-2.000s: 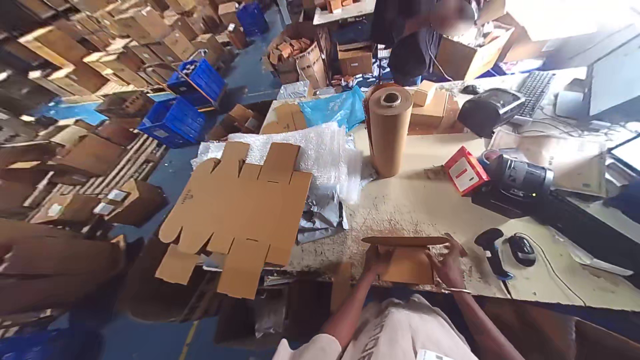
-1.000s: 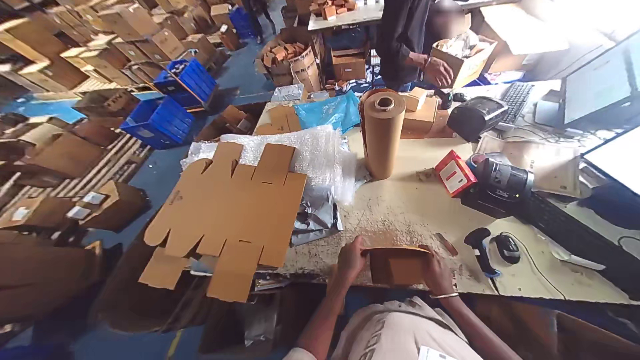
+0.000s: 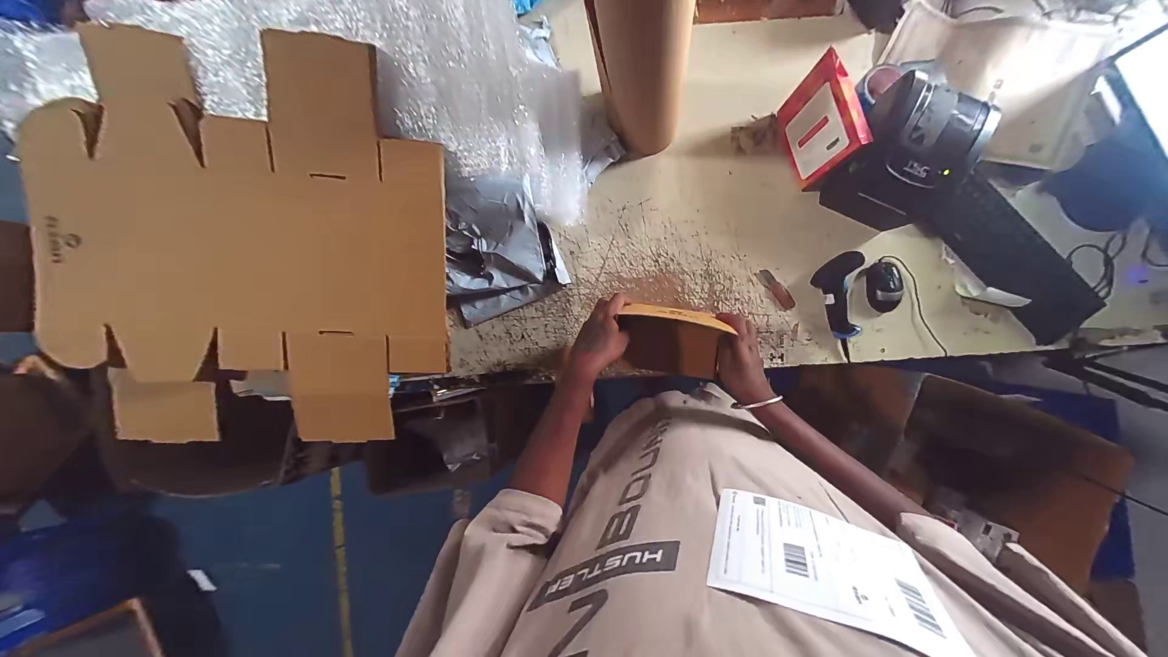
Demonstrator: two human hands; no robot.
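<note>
A small brown cardboard box (image 3: 673, 345) is held at the table's front edge, close to my body, with its inside in shadow. My left hand (image 3: 600, 339) grips its left side, the thumb and fingers at the upper rim. On the opposite side, my right hand (image 3: 744, 358) holds the right end; a pale bangle circles that wrist. Flat, unfolded cardboard box blanks (image 3: 237, 246) lie to the left on bubble wrap (image 3: 456, 82) and a grey plastic mailer (image 3: 497, 242). A printed label sheet (image 3: 821, 566) rests against the front of my shirt.
Beyond my hands stands a brown paper roll (image 3: 643, 73). Toward the right are a red and white box (image 3: 823, 120), a black label printer (image 3: 931, 137), a barcode scanner (image 3: 837, 292), a computer mouse (image 3: 884, 285) and a black keyboard (image 3: 1017, 251). A small brown scrap (image 3: 776, 289) lies on the scratched tabletop (image 3: 630, 242).
The box's raised flap and side pieces, spread two seconds ago, are now drawn together between my hands. The view has tilted down and come closer to the table.
</note>
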